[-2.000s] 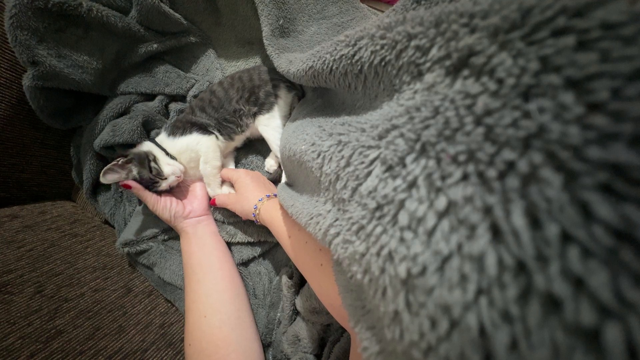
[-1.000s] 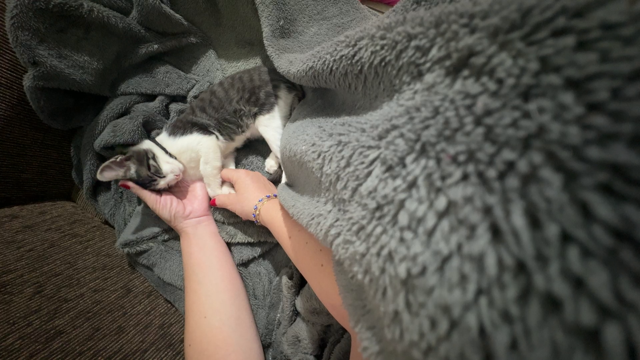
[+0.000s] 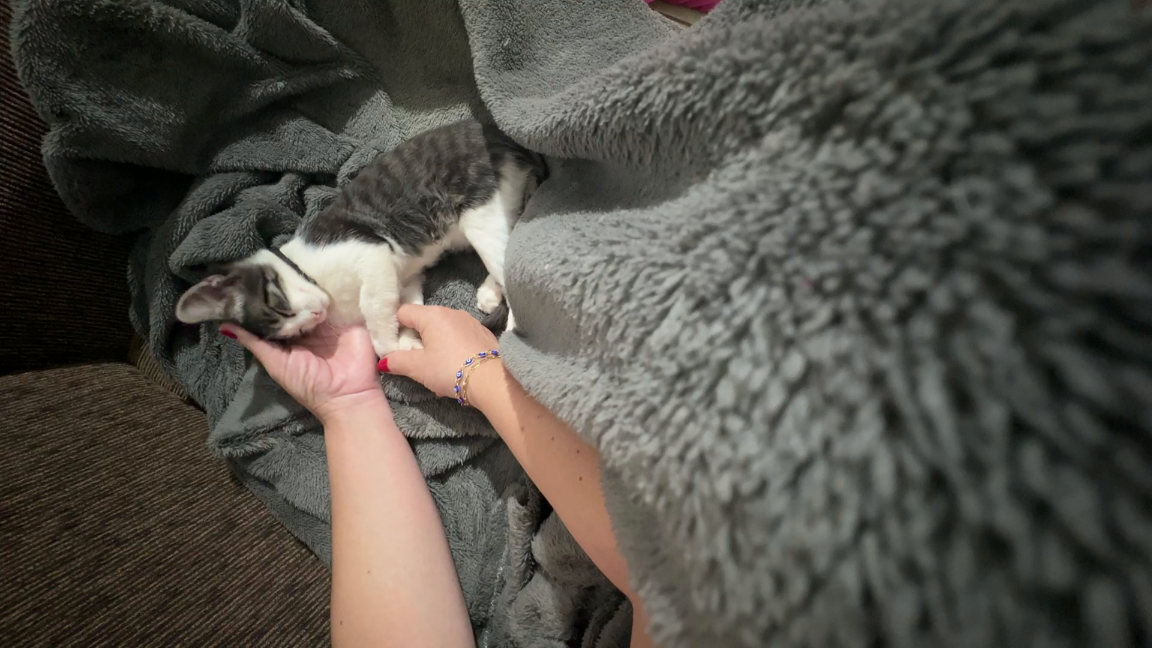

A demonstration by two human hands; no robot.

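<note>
A gray tabby-and-white kitten (image 3: 405, 207) lies on its side on a gray fleece blanket (image 3: 270, 117), its eyes apparently closed and a thin dark collar round its neck. Under its chin and head rests my left hand (image 3: 328, 369), palm up, with the fingers partly hidden beneath the head. My right hand (image 3: 441, 351), a blue-beaded bracelet (image 3: 468, 373) on its wrist, is closed around the kitten's front paws, thumb on the near side. The hind end of the kitten meets a fold of the blanket, and its tail is mostly hidden.
A raised mass of gray fleece (image 3: 810, 315) fills the right side, close to the camera, and overlaps my right forearm. Brown ribbed sofa upholstery (image 3: 135, 522) lies at the lower left, with a darker upright part (image 3: 54, 270) above it. Something pink (image 3: 688, 4) shows at the top edge.
</note>
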